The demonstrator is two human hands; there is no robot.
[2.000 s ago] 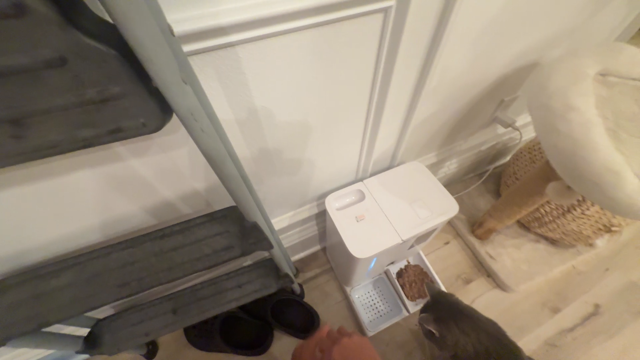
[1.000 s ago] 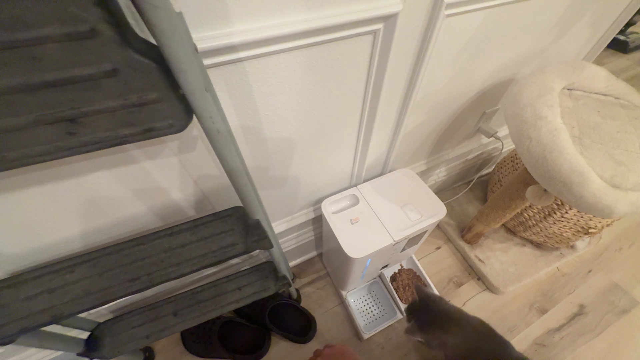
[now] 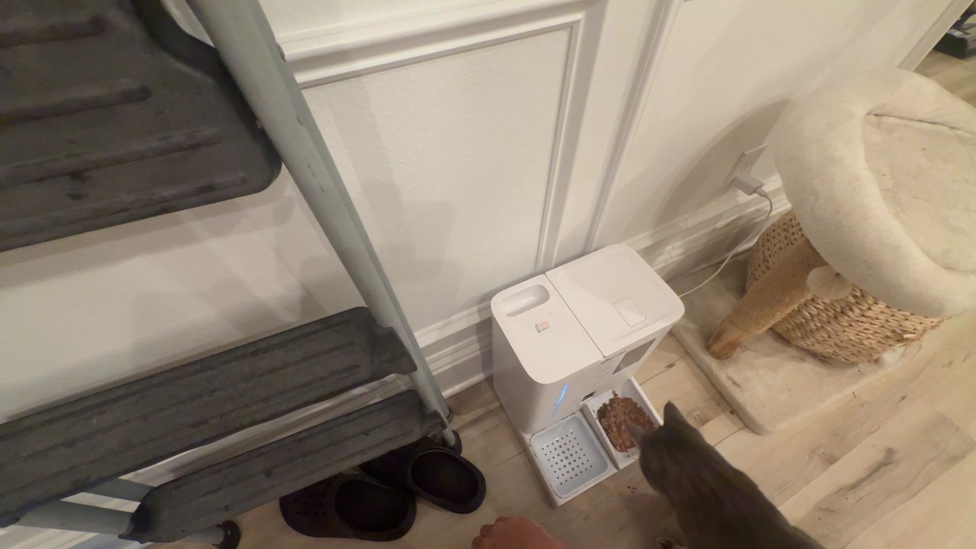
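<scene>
Only part of one hand (image 3: 518,534) shows, at the bottom edge; which hand it is and what its fingers do cannot be told. It is between a pair of dark clogs (image 3: 374,505) and a grey cat (image 3: 713,484). Above it stands a white automatic pet feeder (image 3: 587,316) with a lit blue strip on its front. Brown kibble (image 3: 625,419) lies in the feeder's right tray, with the cat's head at that tray. The left tray (image 3: 570,455) has a perforated light insert.
A step ladder with dark treads (image 3: 206,404) and a grey-green rail (image 3: 320,168) stands at the left. At the right is a cat tree with a plush bed (image 3: 831,152), woven basket (image 3: 862,320) and carpeted base (image 3: 770,396). A white cord (image 3: 732,263) runs from a wall outlet.
The hand showed more at the bottom edge two seconds ago than one second ago. The cat's head stays at the food tray.
</scene>
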